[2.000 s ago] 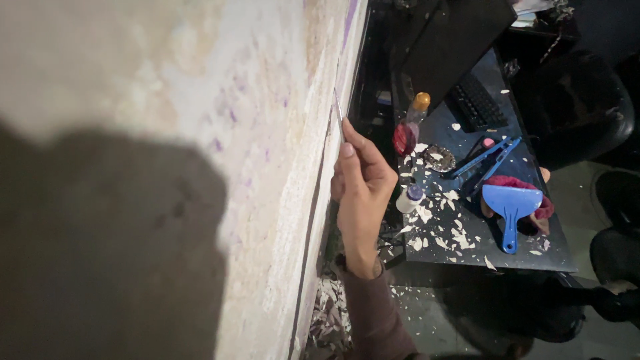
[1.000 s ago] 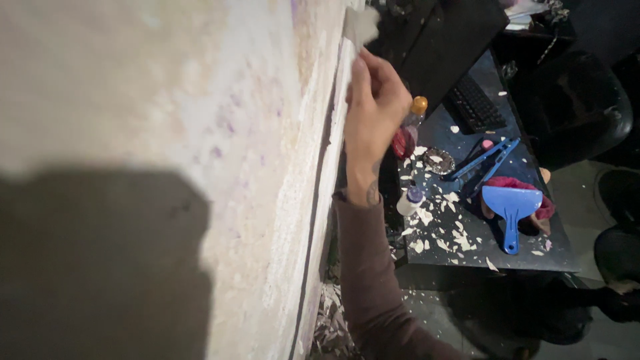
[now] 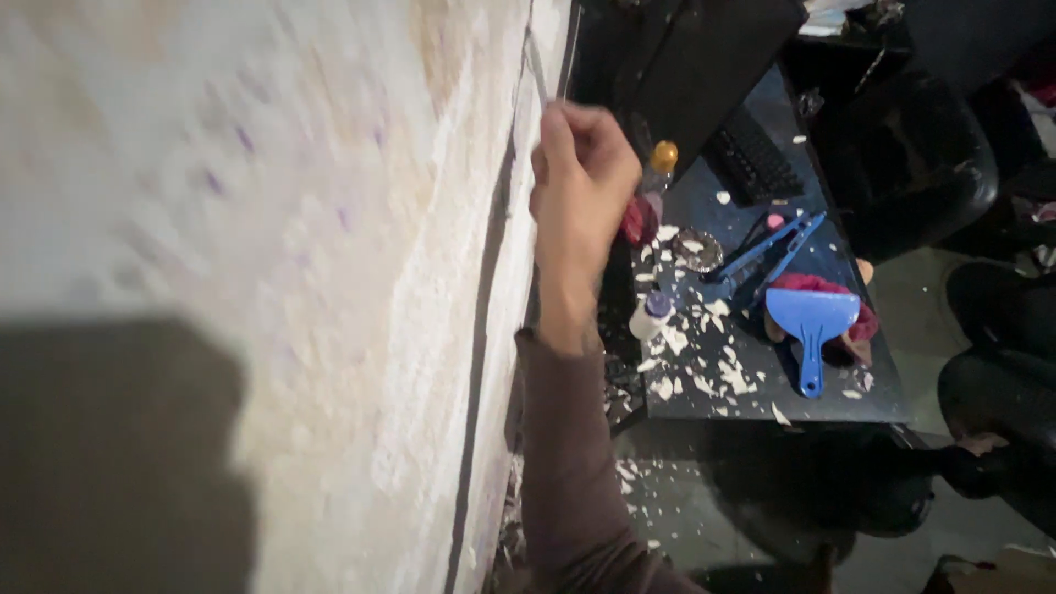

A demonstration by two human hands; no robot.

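Observation:
My right hand (image 3: 582, 173) pinches a thin, flat tool (image 3: 537, 66), seen nearly edge-on, between thumb and fingers. Its upper end meets the pale, rough wall (image 3: 330, 272) at the white strip by its right edge. Whether the tool is a scraper blade cannot be told. A long dark gap or shadow line (image 3: 487, 272) runs down the wall left of the hand. The brown sleeve (image 3: 569, 445) reaches in from below. My left hand is not in view.
Right of the arm, a dark desk (image 3: 874, 388) holds scattered white flakes (image 3: 734, 375), a blue plastic scraper (image 3: 813, 322) on a red cloth (image 3: 862, 326), a purple-capped bottle (image 3: 648, 322), an orange-capped bottle (image 3: 662, 161) and a keyboard (image 3: 755, 157). A black chair (image 3: 907, 165) stands beyond.
My right hand rose along the wall edge, then came lower again. A pale flat piece showed beyond the fingers one second ago; now the thin tool appears edge-on against the wall.

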